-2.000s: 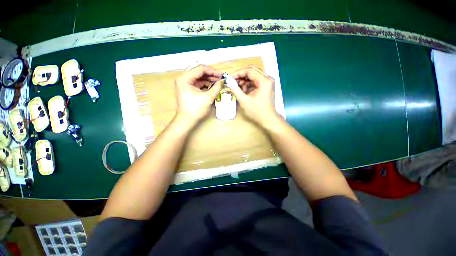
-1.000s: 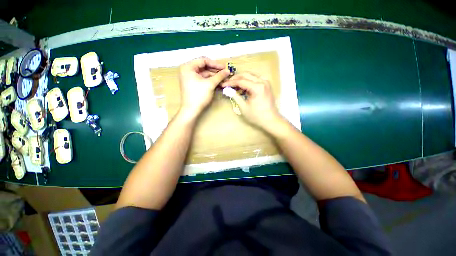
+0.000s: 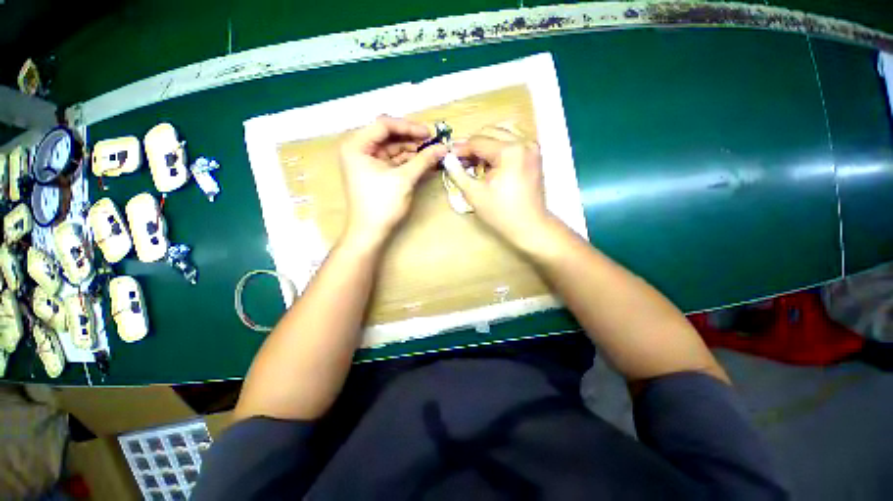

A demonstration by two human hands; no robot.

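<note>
A cream housing (image 3: 457, 196) is held over the tan work mat (image 3: 421, 264), mostly hidden by my right hand (image 3: 501, 176). My left hand (image 3: 380, 176) pinches a small dark and silvery part (image 3: 442, 131) at its fingertips, just above the housing. The fingertips of both hands nearly meet there. Whether wires join the part to the housing is too small to tell. A thin pale tape roll (image 3: 258, 299) lies flat at the mat's left edge, beside my left forearm.
Several cream housings (image 3: 147, 227) lie on the green bench at the left, with silvery small parts (image 3: 206, 177) beside them. Two dark-rimmed rings (image 3: 55, 155) are at the far left. A worn white rail (image 3: 333, 51) runs behind. A divider tray (image 3: 166, 460) is below left, a red object (image 3: 783, 331) below right.
The housing was upright between both hands, then turned and became largely covered by my right hand. The small part now shows at my left fingertips. The camera view has shifted slightly.
</note>
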